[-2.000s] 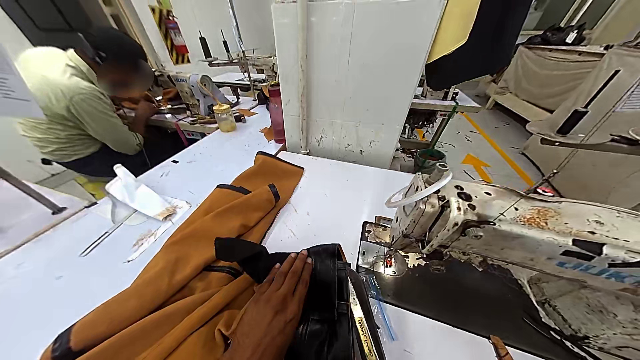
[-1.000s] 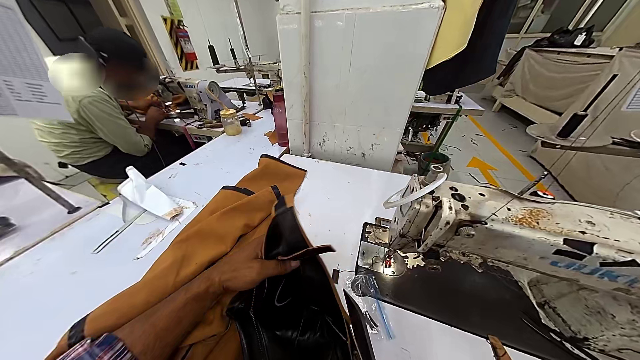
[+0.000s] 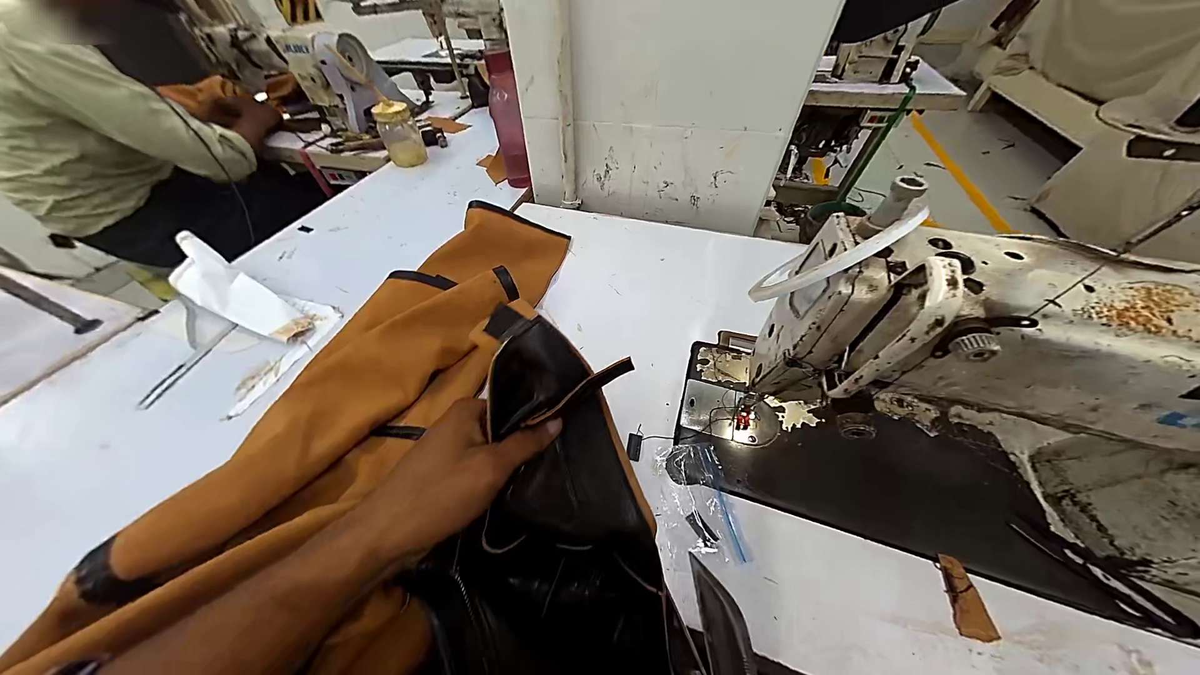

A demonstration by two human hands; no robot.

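Note:
My left hand (image 3: 478, 469) grips the upper part of a black leather piece (image 3: 581, 497), thumb on top, beside a narrow strip (image 3: 600, 375) that sticks out to the right. The leather is part of, or lies on, a tan garment (image 3: 347, 403) with black trim, spread over the white table. My right hand is not in view. To the right stands a worn industrial sewing machine (image 3: 937, 309), its needle area lit, apart from the leather. Between them lie a clear plastic bag (image 3: 703, 506) and a small black scrap (image 3: 635, 445).
A co-worker (image 3: 103, 141) sits at another sewing machine (image 3: 328, 75) at upper left. A glass jar (image 3: 401, 141) and a pink bottle (image 3: 507, 122) stand on the far table. White scraps (image 3: 234, 291) lie at left, a tan scrap (image 3: 967, 600) at lower right. A white partition (image 3: 670, 112) rises behind.
Two seconds ago my left hand lay flat on the black leather; now it grips it. The leather is opened out more broadly, and its upper end has moved. The view has tilted down.

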